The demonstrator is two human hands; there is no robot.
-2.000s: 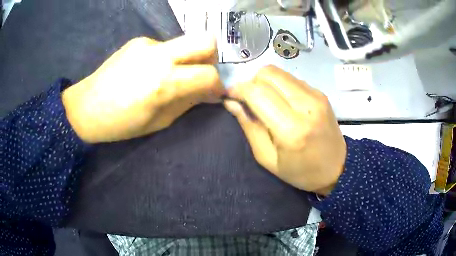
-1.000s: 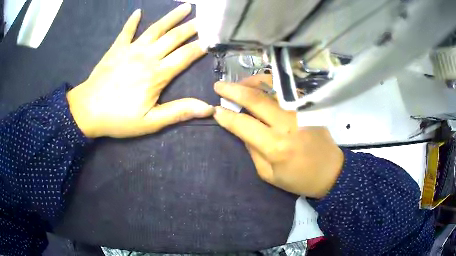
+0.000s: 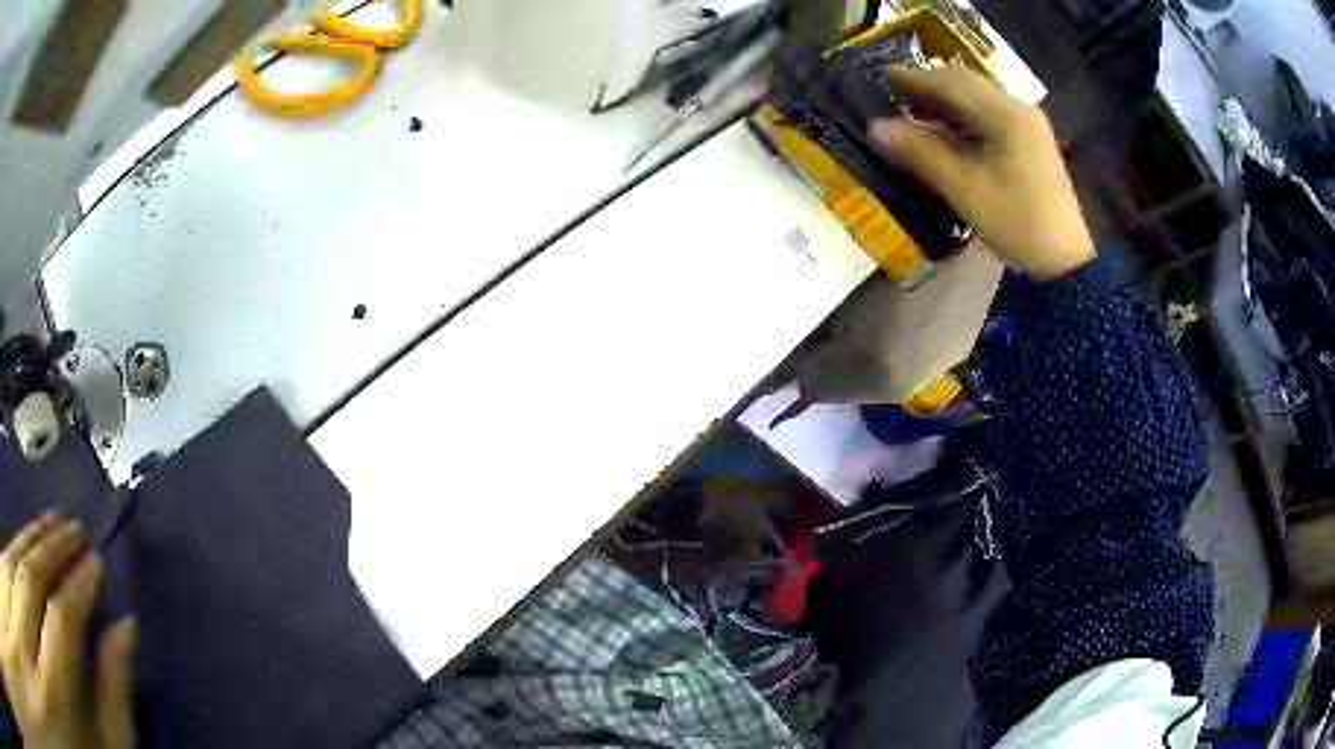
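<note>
A dark cloth panel (image 3: 249,585) lies at the lower left, over the front edge of the machine bed. My left hand (image 3: 59,629) rests on it with fingers spread, cut off by the left edge. A round metal throat plate (image 3: 95,388) shows above the cloth. My right hand (image 3: 996,168) is at the upper right, over an open yellow box (image 3: 864,220) that holds dark pieces. Its thumb and fingertips are among the pieces; whether they grip one I cannot tell.
The pale machine bed (image 3: 264,249) meets the white table (image 3: 586,395) along a dark joint line. Orange ring-shaped handles (image 3: 308,81) lie at the upper left. Checked cloth (image 3: 600,659) is below the table edge, with cluttered dark fabric and shelving at the right.
The view has swung to the right. My right hand has left the cloth at the presser foot and is at the yellow box. My left hand is still on the cloth.
</note>
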